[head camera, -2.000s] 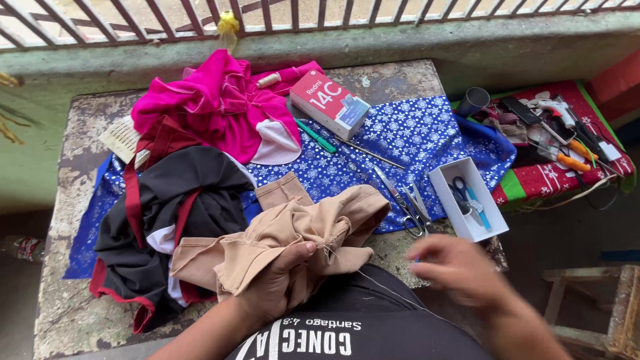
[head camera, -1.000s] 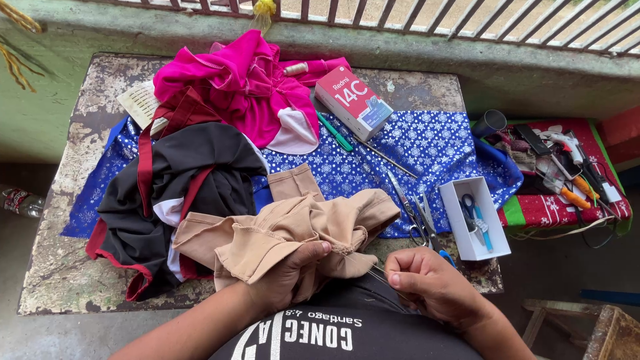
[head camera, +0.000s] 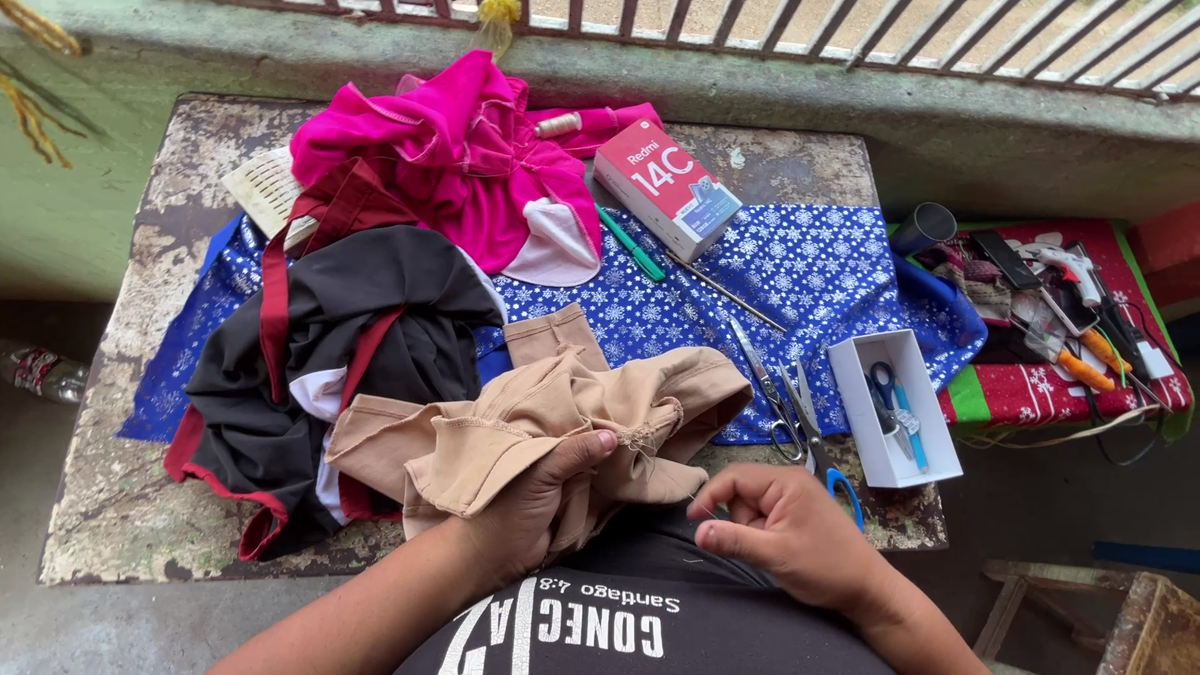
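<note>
My left hand (head camera: 534, 497) grips a beige fabric garment (head camera: 562, 403) at its lower middle, thumb on top near a seam with loose threads (head camera: 647, 436). To the right of the garment is my right hand (head camera: 778, 525), its fingers curled and thumb near the index finger. A thin thread (head camera: 698, 497) shows by those fingertips; whether a needle is held there cannot be made out. Left of the beige cloth lies a black garment with red trim (head camera: 375, 291). Beyond my right hand, metal scissors (head camera: 771, 394) and blue-handled scissors (head camera: 816, 431) rest side by side.
A worn table (head camera: 141, 375) bears blue snowflake cloth (head camera: 816, 272), a magenta garment (head camera: 469, 159), a thread spool (head camera: 559, 126), a phone box (head camera: 666, 187), a green pen (head camera: 630, 244) and an open white box (head camera: 923, 459). At right, a red cloth (head camera: 994, 398) holds glue guns and tools.
My right hand was farther from the garment and blurred at first, then came closer to it; now its fingers are raised slightly beside the beige cloth. My left hand keeps its grip.
</note>
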